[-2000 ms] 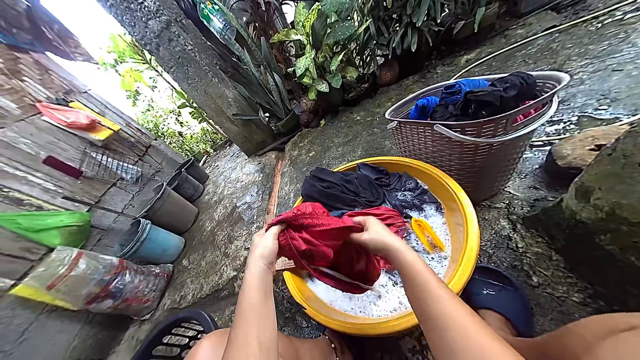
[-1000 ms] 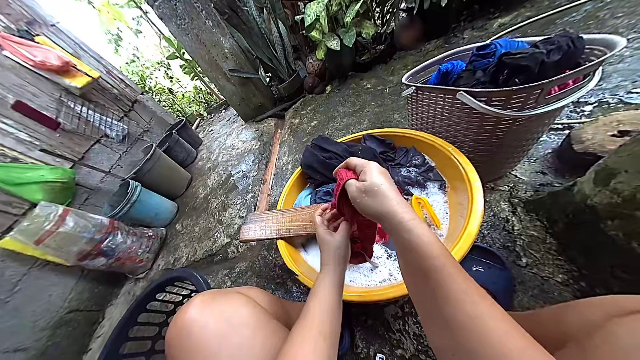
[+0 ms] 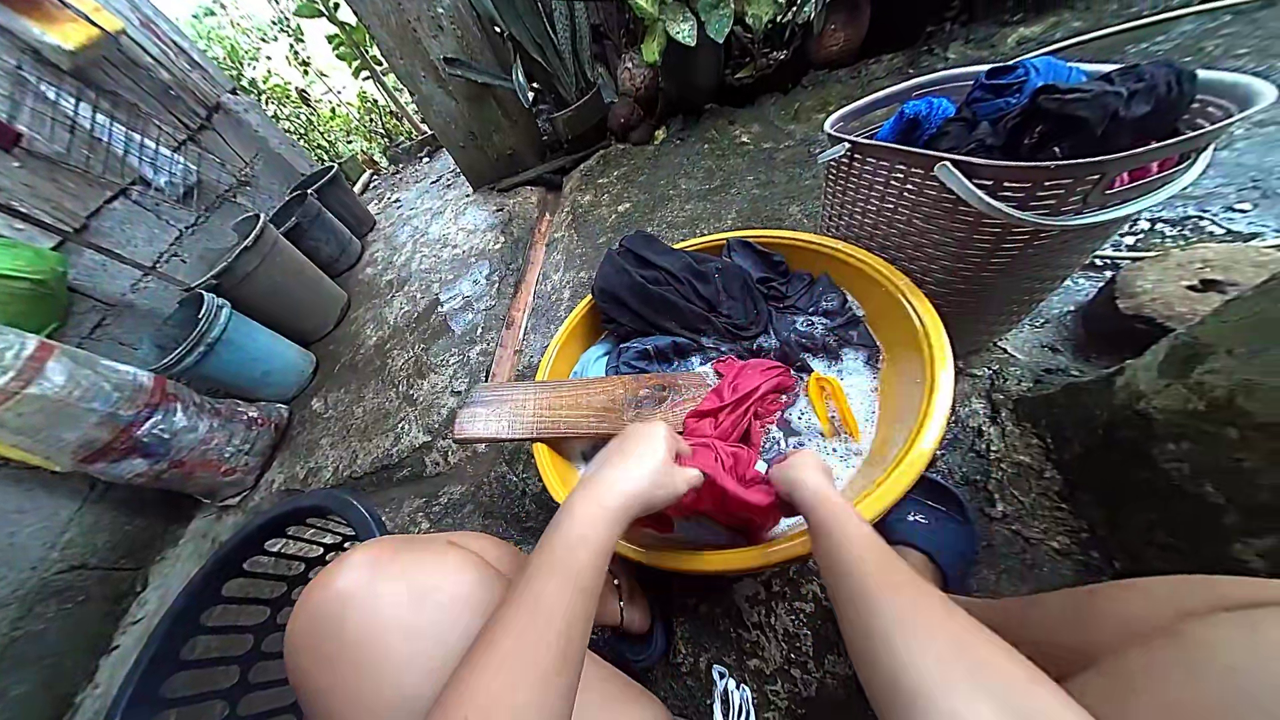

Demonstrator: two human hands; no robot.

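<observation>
A red cloth garment is gripped between my left hand and my right hand, low in a yellow plastic basin of sudsy water. Part of the cloth lies against the right end of a wooden board, which rests across the basin's left rim. Behind the cloth, dark wet clothes are heaped in the basin. A yellow brush-like plastic item sits in the foam to the right of the cloth.
A brown woven-pattern plastic basket with clothes stands behind right, near a rock. A black slotted basket is at lower left. Several buckets line the left wall. A slippered foot is beside the basin.
My hands have lowered the red cloth from above the basin's front into it and spread apart. The board, mostly hidden two seconds ago, shows across the left rim.
</observation>
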